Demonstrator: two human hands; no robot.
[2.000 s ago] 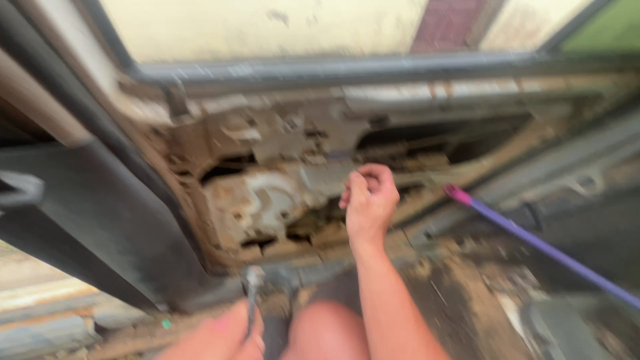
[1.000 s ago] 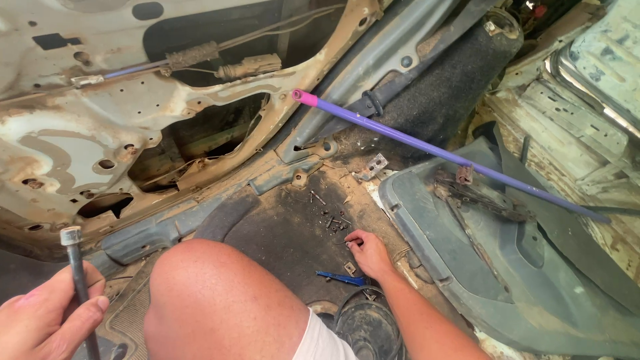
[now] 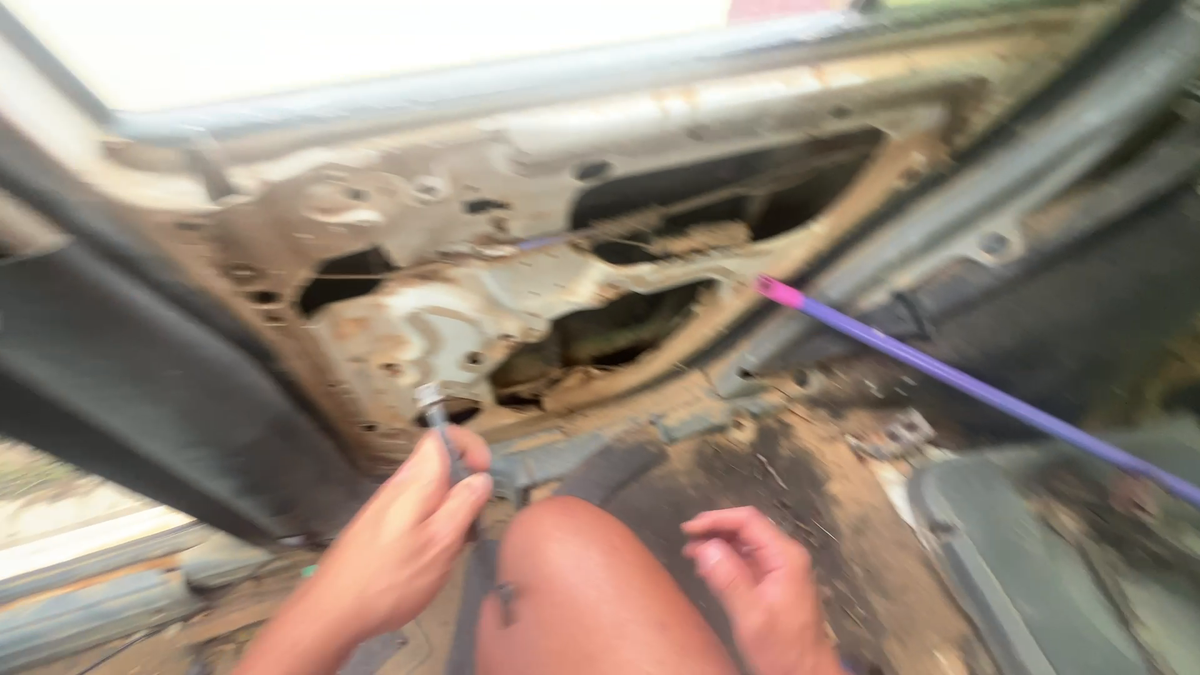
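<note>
My left hand (image 3: 422, 525) grips a metal socket wrench (image 3: 441, 422), its socket end pointing up in front of the lower part of a bare, rusty car door's inner panel (image 3: 450, 328). My right hand (image 3: 759, 581) is held over the dirty car floor, right of my bent knee, with its fingers curled and thumb near them; whether something small is between them cannot be told through the blur. A purple rod with a pink end (image 3: 966, 380) slants at the right, apart from both hands.
Large cutouts open in the door panel, under the window frame (image 3: 469, 89). A dark pillar trim (image 3: 150, 375) stands at the left. My knee (image 3: 581, 562) is between my hands. A grey-green trim panel (image 3: 1012, 553) lies at the lower right, near a small metal bracket (image 3: 905, 431).
My right hand was at the door panel two seconds ago, then low at the small parts on the floor; now it is raised off them. The view has swung back to the door.
</note>
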